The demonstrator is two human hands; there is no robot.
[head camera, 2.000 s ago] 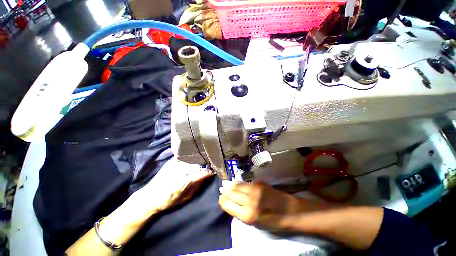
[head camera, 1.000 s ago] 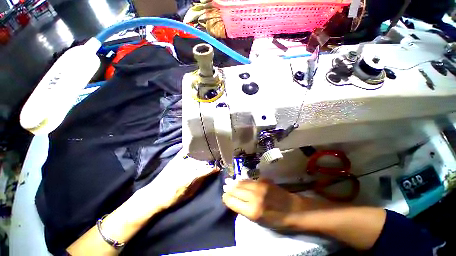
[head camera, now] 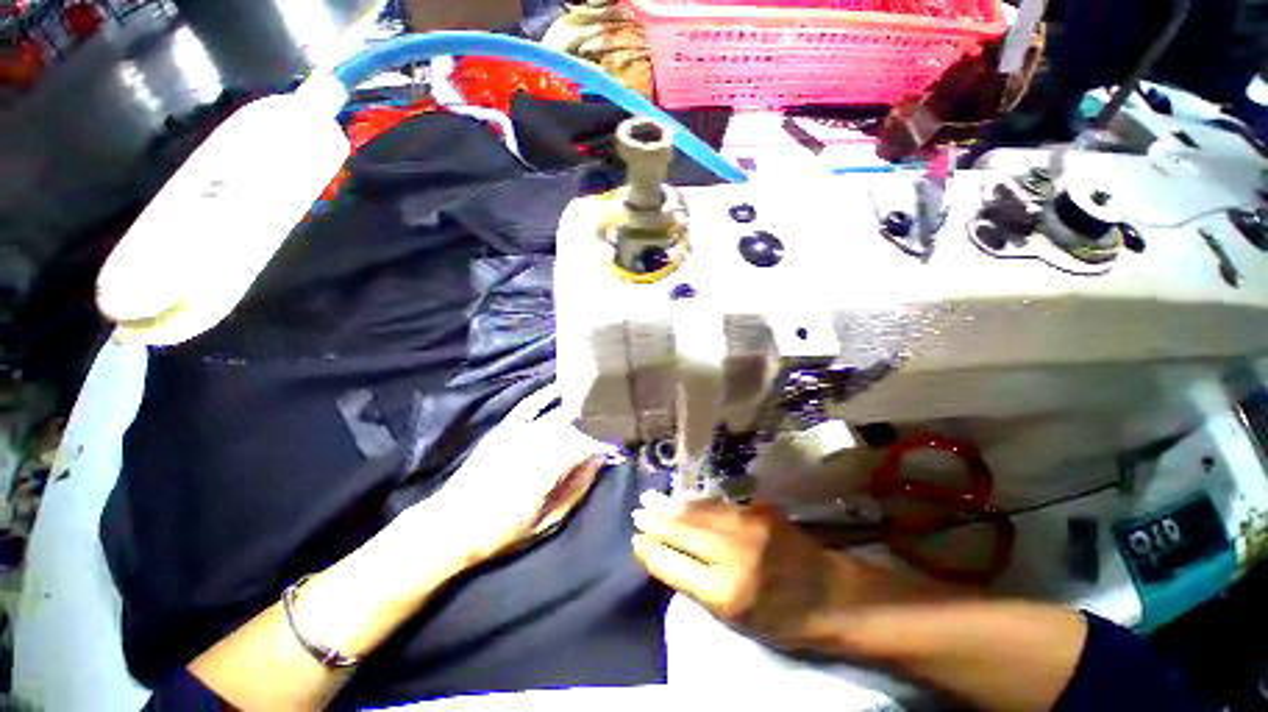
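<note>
A large black garment piece (head camera: 264, 445) lies on the machine table to the left of and under the machine head (head camera: 779, 320). Shinier, wrinkled grey-black lining (head camera: 508, 327) shows on it beside the head. My left hand (head camera: 522, 466) lies on the cloth just left of the needle area, fingers towards the presser foot; its grip is unclear. My right hand (head camera: 730, 556) is in front of the presser foot, fingertips bent together at the cloth's right edge. The needle area is blurred and partly hidden by the fingers.
A white lamp (head camera: 230, 209) on a blue tube (head camera: 501, 49) stands at the left. Red-handled scissors (head camera: 939, 508) lie under the arm, with a teal panel (head camera: 1175, 556) to their right. A pink basket (head camera: 827, 56) is behind the machine. The white table edge (head camera: 63, 543) curves at the left.
The whole view has shifted, so the machine, lamp and cloth appear further right. Both hands keep nearly the same place beside the needle area.
</note>
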